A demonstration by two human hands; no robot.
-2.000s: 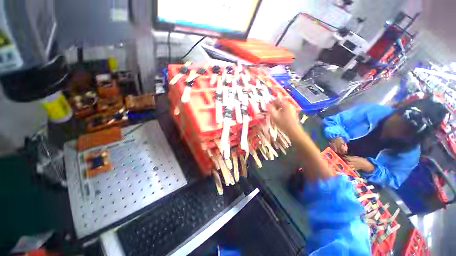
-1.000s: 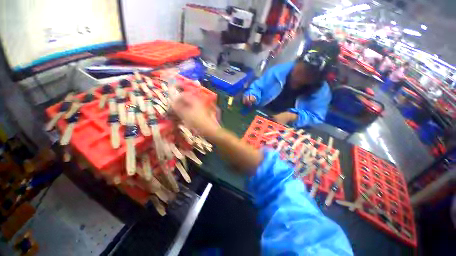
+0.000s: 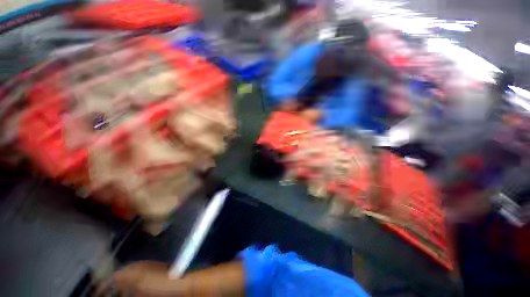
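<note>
The frame is strongly blurred. My right hand (image 3: pixel 139 278) is low at the bottom left, in front of the tray stack and over the keyboard's pale edge (image 3: pixel 200 232). Its fingers are smeared and partly cut off by the bottom edge, so I cannot tell whether it holds anything. A stack of red-orange trays (image 3: pixel 43 125) stands at the left, with pale beige watch straps (image 3: pixel 157 200) spread on top and hanging over its front side. My left hand is not in view.
Another red tray with watches (image 3: pixel 331 162) lies on the bench at centre right, with a further red tray (image 3: pixel 415 191) beside it. A person in blue (image 3: pixel 296 69) sits behind them. A flat red tray (image 3: pixel 136 14) is at the top left.
My right hand has left the top of the tray stack and moved down and toward me, to the keyboard's edge. The camera view has swung right.
</note>
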